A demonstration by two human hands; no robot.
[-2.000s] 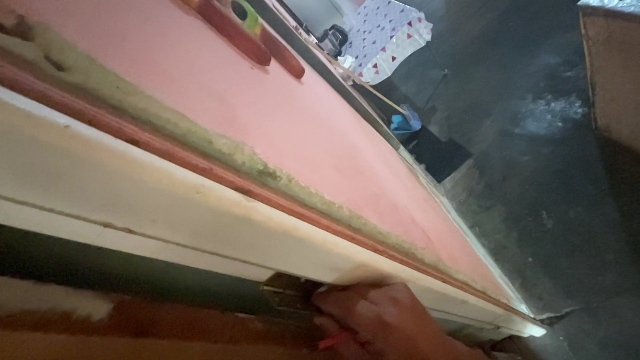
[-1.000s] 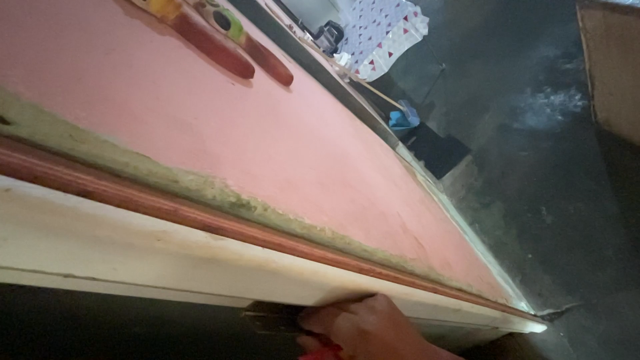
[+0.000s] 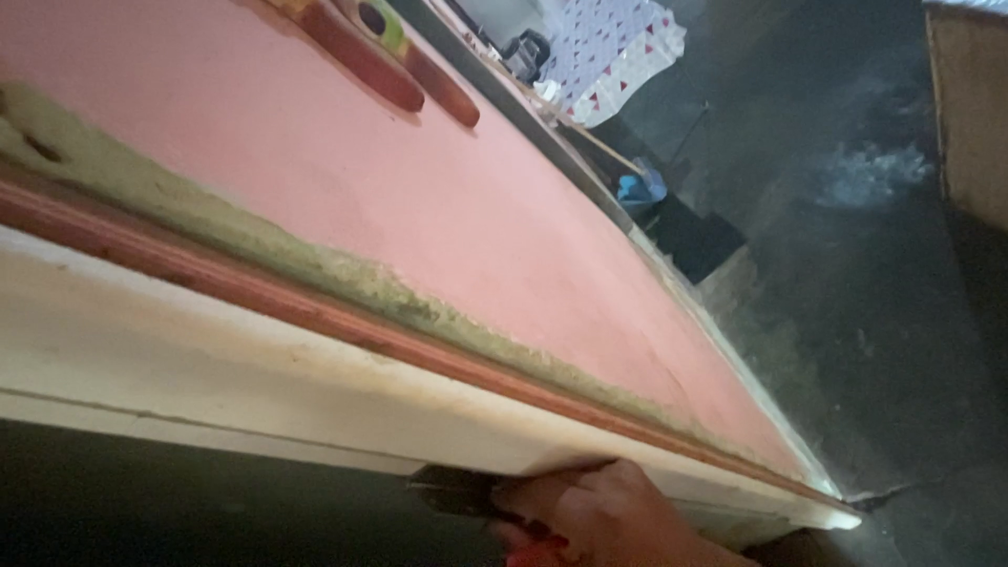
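At the bottom centre, my right hand (image 3: pixel 606 512) is closed round a flat, dark-bladed hand tool (image 3: pixel 453 490), probably a scraper; part of a red piece shows below the fingers. The blade lies against the lower edge of a cream-painted frame board (image 3: pixel 315 386), and my knuckles are close to that board. A reddish-brown strip (image 3: pixel 331 311) runs along the board, with a rough grey-green band (image 3: pixel 370 283) between it and the pink wall (image 3: pixel 488 220). My fingers hide most of the tool. My left hand is out of view.
Two red-ended, painted objects (image 3: pixel 370 63) are at the pink wall's top. Beyond its far edge are a patterned cloth (image 3: pixel 622 55), a blue item (image 3: pixel 642 187) by a thin stick and a dark flat object (image 3: pixel 701 236). A brown box-like object (image 3: pixel 972 110) stands on the dark floor (image 3: pixel 850 315).
My right hand stays closed on the tool near the board's edge. The brown surface below the board, lit two seconds ago, no longer shows there; that area is dark now.
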